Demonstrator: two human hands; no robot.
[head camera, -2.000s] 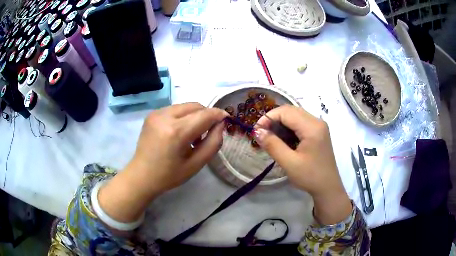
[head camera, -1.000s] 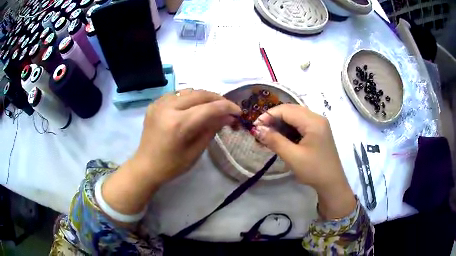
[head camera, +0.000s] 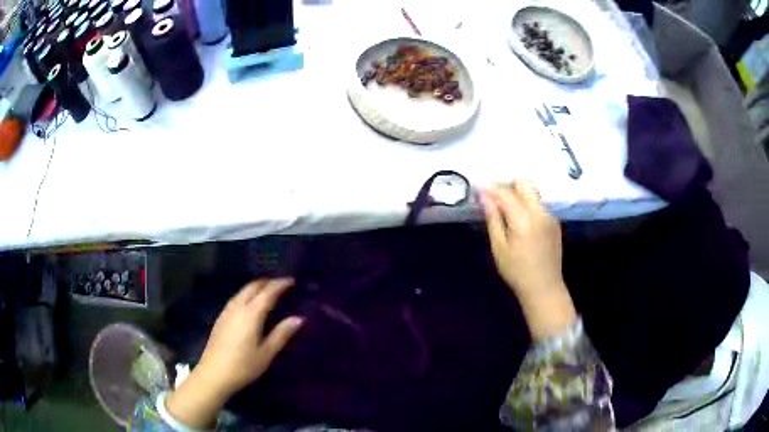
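Observation:
The dark purple garment (head camera: 362, 346) lies over the lap below the table edge. My left hand (head camera: 249, 333) rests at its left part, thumb and fingers apart, with no hold on the cloth visible. My right hand (head camera: 523, 240) is raised above the garment at the table's front edge, fingertips bent together and blurred; whether they hold a needle or thread cannot be told. A narrow dark strap (head camera: 422, 198) curls in a loop on the table edge, just left of the right fingertips.
The bowl of amber-brown beads (head camera: 413, 126) is at the table's middle, the dark-bead bowl (head camera: 582, 46) at back right. Thread snips (head camera: 563, 143) lie near folded purple cloth (head camera: 666, 152). Thread cones (head camera: 173, 63) and a phone stand (head camera: 263, 66) are left. A bin (head camera: 126, 371) is below.
The view has tilted down to the lap. My hands have parted and left the bead bowl: the left is down on the garment, the right at the table edge. The strap no longer crosses the bowl.

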